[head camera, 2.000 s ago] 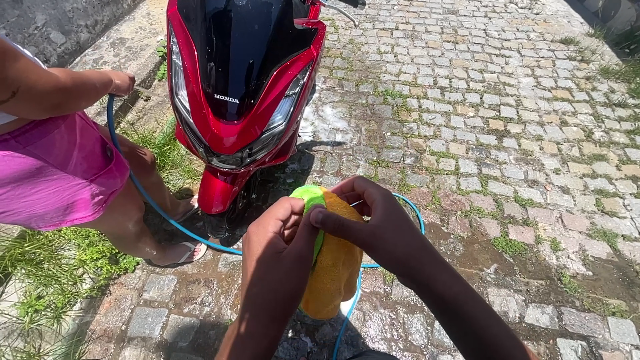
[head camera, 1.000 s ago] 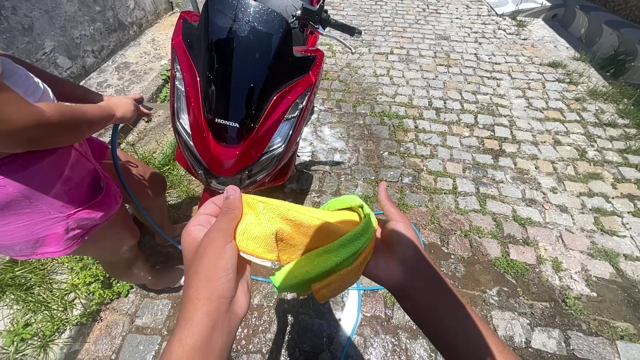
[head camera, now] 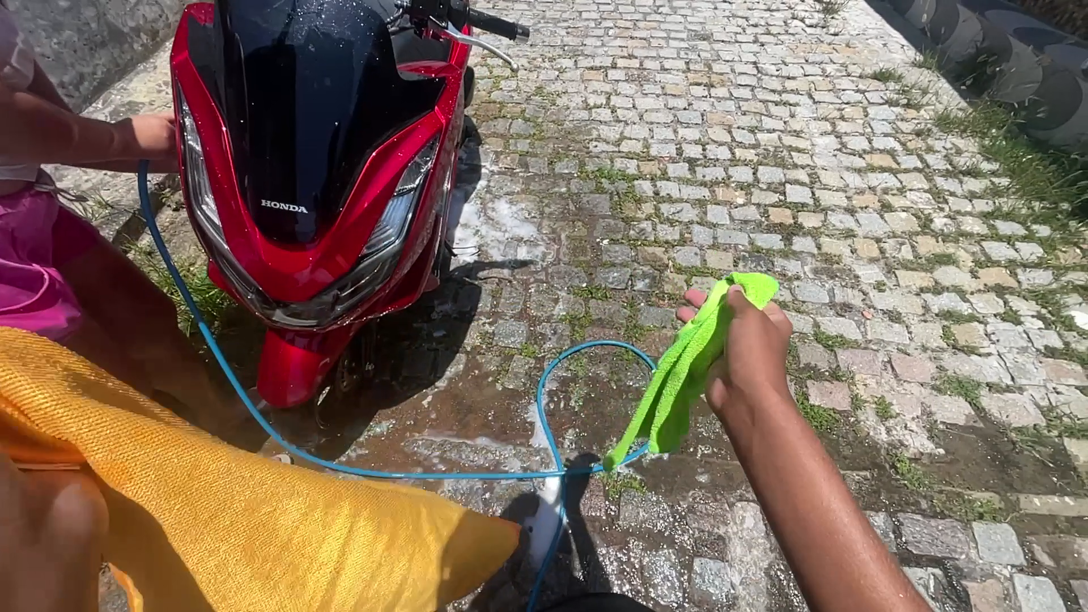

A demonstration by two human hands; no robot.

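Note:
My right hand (head camera: 752,344) grips a lime-green microfiber cloth (head camera: 684,382), which hangs down over the paving. At the lower left edge my left hand (head camera: 55,518), blurred and partly cut off, holds a large yellow-orange cloth (head camera: 280,518) that spreads out toward the middle. Beyond the cloths stands a red Honda motor scooter (head camera: 246,221), its front facing me, with water drops on its dark windscreen (head camera: 310,110).
A blue hose (head camera: 242,395) runs from another person's hand (head camera: 153,140) at the left, below the scooter, and loops on the wet cobblestones (head camera: 816,204). Soap foam (head camera: 497,221) lies beside the scooter. A wall (head camera: 110,42) stands at the upper left.
The green and yellow cloths, bunched together between my hands before, are now apart, one in each hand. My left hand has moved left and my right hand right. The other person's hand is now beside the scooter.

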